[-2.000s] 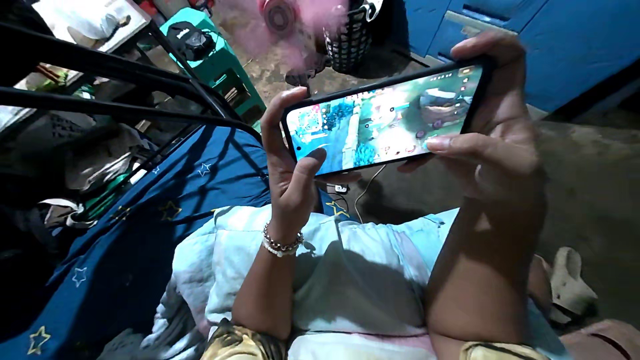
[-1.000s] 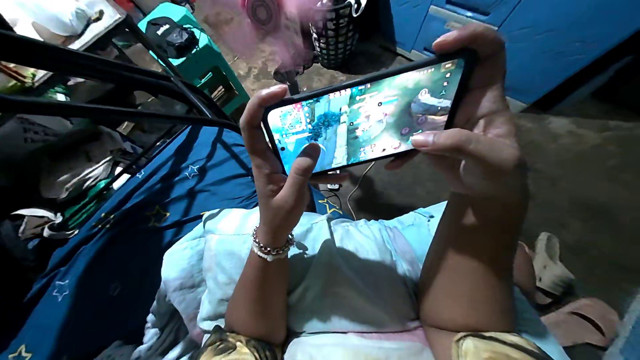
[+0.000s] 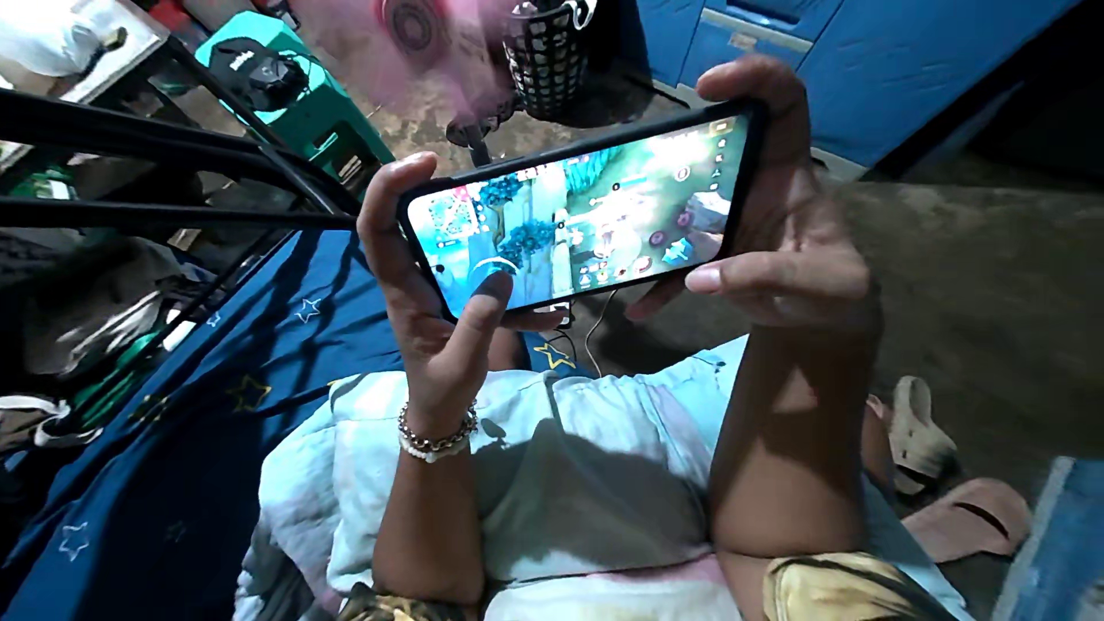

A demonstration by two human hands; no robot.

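Observation:
A smartphone in a dark case (image 3: 586,207) is held sideways between both hands, its lit screen showing a game. My left hand (image 3: 448,293) grips the left end, thumb on the lower left of the screen, with bracelets (image 3: 435,435) round the wrist. Around the right end my right hand (image 3: 785,224) is closed, its thumb at the lower right edge of the screen. Beneath the phone a cable (image 3: 597,332) hangs near a small plug. A light blue pillow or folded blanket (image 3: 595,466) lies on the lap under the forearms.
Blue bedding with stars (image 3: 302,362) and black metal bars (image 3: 172,211) are at left. Beyond stand a teal stool (image 3: 332,129) with a black cap, a pink fan (image 3: 414,34), a dark basket (image 3: 545,60) and blue drawers (image 3: 906,69). Slippers (image 3: 970,517) lie on the floor at right.
My right thumb has moved from the screen's lower part to its lower right edge. The picture on the phone has changed. Both hands keep hold of the phone.

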